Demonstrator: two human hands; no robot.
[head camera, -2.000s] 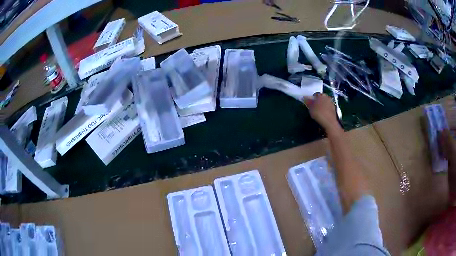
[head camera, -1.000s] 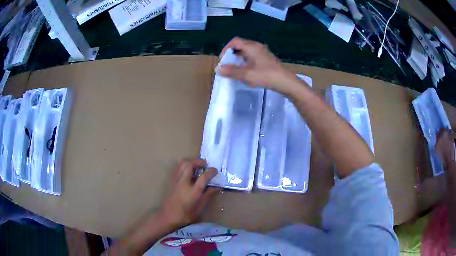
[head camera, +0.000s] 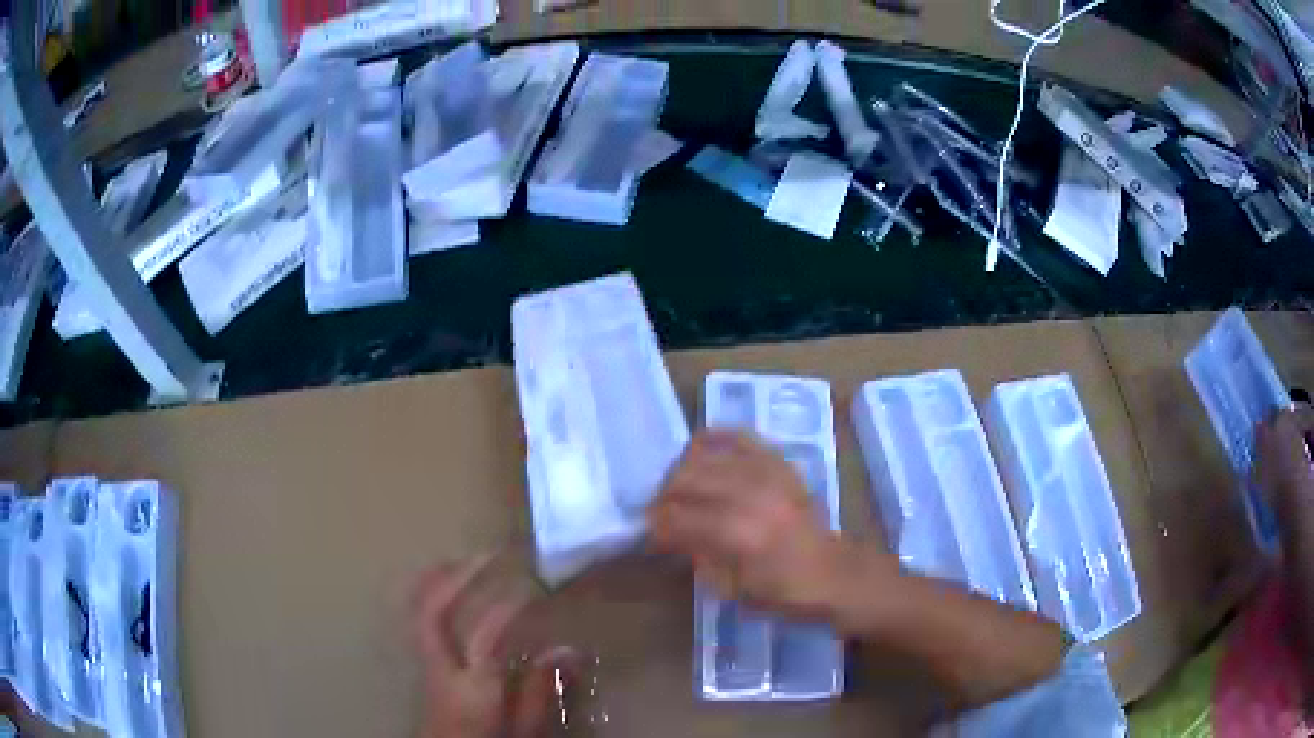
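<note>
A translucent white inner tray (head camera: 598, 411) is tilted and raised off the bench, with its far end over the belt edge. My right hand (head camera: 749, 526) is closed on its lower right edge and is blurred. What lies in this tray's slots is hard to tell. My left hand (head camera: 490, 656) is below the tray's near end, blurred, apart from it, with fingers spread and no clear object in it. Another inner tray (head camera: 771, 649) lies flat, partly hidden by my right hand. Two more trays, one (head camera: 937, 476) and another (head camera: 1064, 498), lie to its right.
Several trays with small black coils (head camera: 133, 620) stand at the left. White cartons (head camera: 252, 260) and clear trays (head camera: 358, 216) lie on the green belt (head camera: 476, 289). A white cable (head camera: 1009, 159) hangs over it. Another person's hand (head camera: 1287, 461) holds a tray at the right.
The view has shifted. My right hand has moved from the tray's far end to its near right edge, and the tray has been raised and tilted. My left hand has come away from the tray.
</note>
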